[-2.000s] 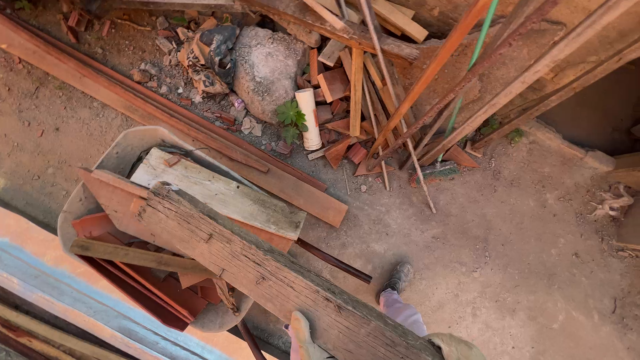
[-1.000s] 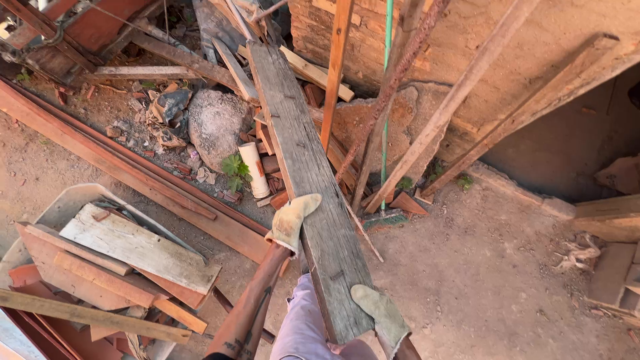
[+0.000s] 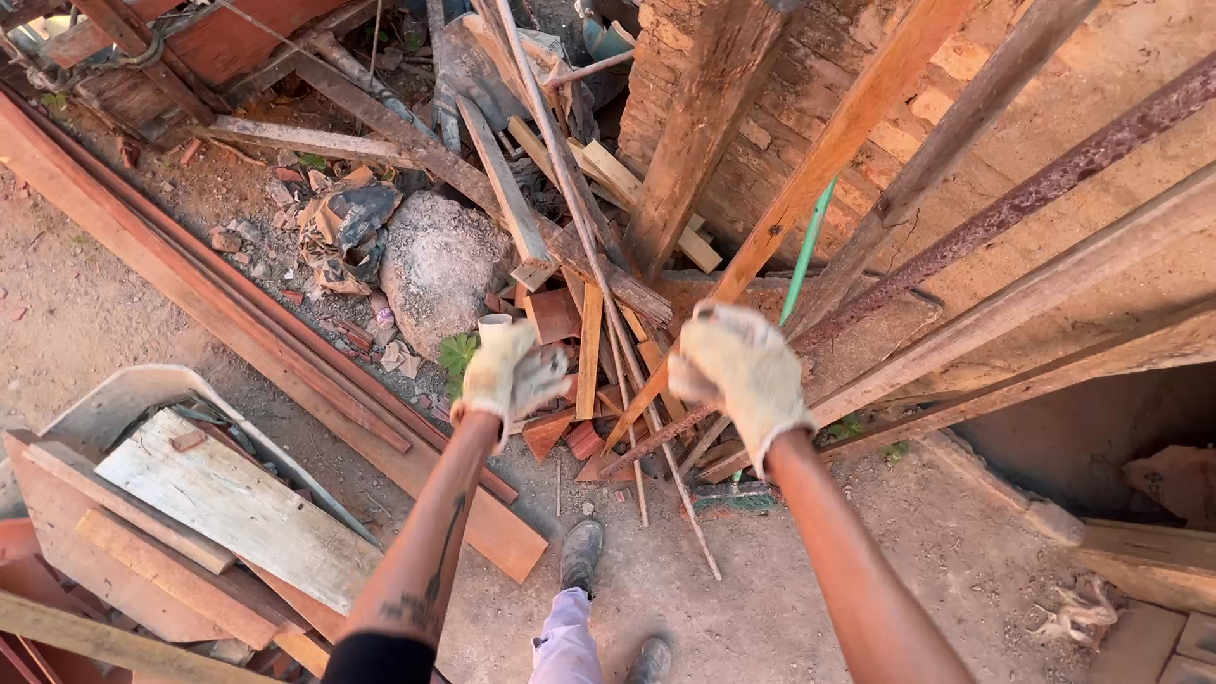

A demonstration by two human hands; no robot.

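Observation:
My left hand (image 3: 511,375), in a pale work glove, is held out over the wood scraps with its fingers apart and nothing in it. My right hand (image 3: 739,375), gloved too, has curled fingers in front of an orange-brown wooden post (image 3: 836,123); whether it touches the post cannot be told. Between and beyond the hands, a thick weathered wooden plank (image 3: 703,123) leans against the brick wall (image 3: 936,104). A green pole (image 3: 807,249), a rusty metal pole (image 3: 997,214) and several long timbers lean to the right of it.
A wheelbarrow (image 3: 142,380) loaded with boards, among them a whitish board (image 3: 242,508), stands at lower left. Long reddish planks (image 3: 247,323) lie on the dirt. A large rock (image 3: 442,271), wood offcuts (image 3: 589,351) and thin sticks (image 3: 698,522) lie ahead of my boots (image 3: 581,551).
The weathered plank, over the wheelbarrow two seconds ago and in both my hands one second ago, now leans on the brick wall. My left hand has let it go, and both hands are raised ahead.

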